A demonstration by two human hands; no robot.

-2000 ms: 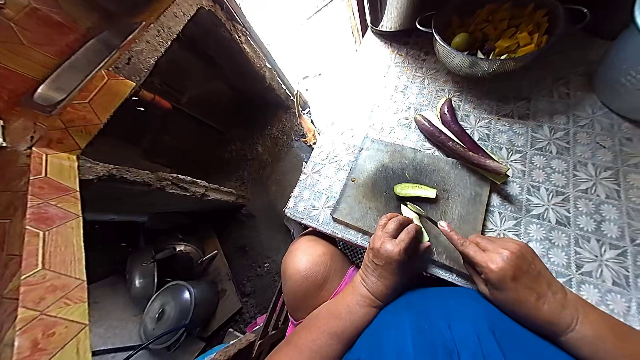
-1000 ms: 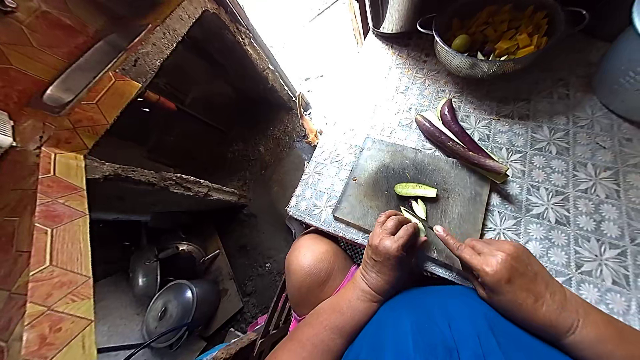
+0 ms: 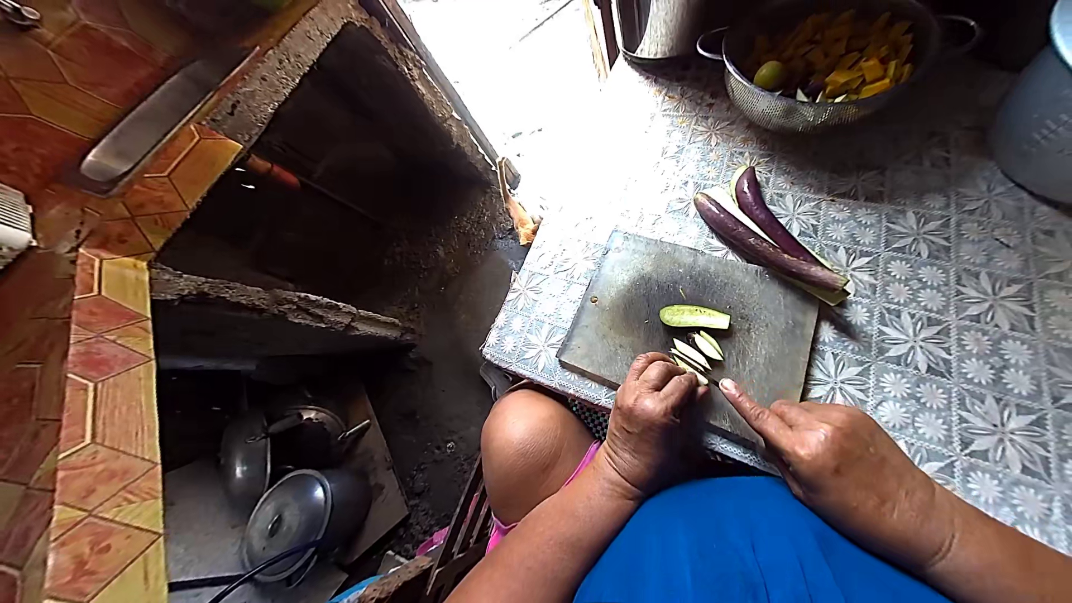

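On a worn grey cutting board [image 3: 636,293] lies a short eggplant piece [image 3: 694,316], pale cut face up. Below it are several thin eggplant slices [image 3: 697,348]. My left hand [image 3: 657,419] holds the remaining eggplant piece [image 3: 693,375] at the near edge of the board, its fingers curled over it. Just to the right, my right hand [image 3: 816,440] grips a knife, index finger stretched along it; the handle is hidden in my palm and little of the blade shows. Halved purple eggplants [image 3: 762,234] rest at the board's upper right corner.
A metal colander [image 3: 796,113] with yellow-orange chunks and a green fruit stands at the back of the patterned tablecloth [image 3: 921,352]. A grey bucket [image 3: 1034,117] is at the right edge. Left are a tiled counter [image 3: 109,410] and, below it, lidded pots [image 3: 289,519].
More thin slices now lie on the board beside my left fingers, where a larger piece was visible two seconds ago. Both hands stay close together at the near edge.
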